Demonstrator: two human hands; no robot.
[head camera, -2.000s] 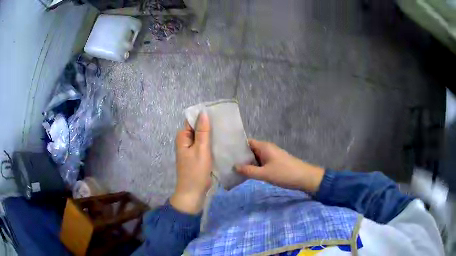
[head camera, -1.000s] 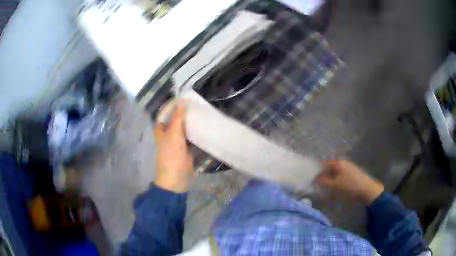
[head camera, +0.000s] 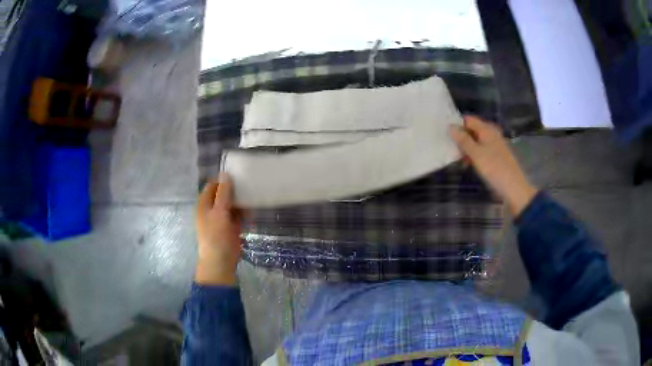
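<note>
A long pale grey-beige fabric piece (head camera: 307, 175) is stretched level between my two hands. My left hand (head camera: 220, 229) grips its left end, thumb on top. My right hand (head camera: 493, 154) grips its right end. Behind it, more pale fabric pieces (head camera: 322, 109) lie overlapping on a dark plaid cloth (head camera: 400, 229). The held piece covers their front part. Where it meets them on the right, I cannot tell whether it touches them.
A white surface (head camera: 343, 25) lies beyond the plaid cloth. A white panel (head camera: 565, 64) is at the upper right. A blue crate-like object (head camera: 68, 191) and an orange-brown wooden frame (head camera: 57, 104) stand at the left. Clear plastic (head camera: 154, 18) is at the upper left.
The view has turned from the floor to the plaid cloth. The palm-sized piece held earlier no longer shows. The long piece, slanted one second ago, is now nearly level over the others.
</note>
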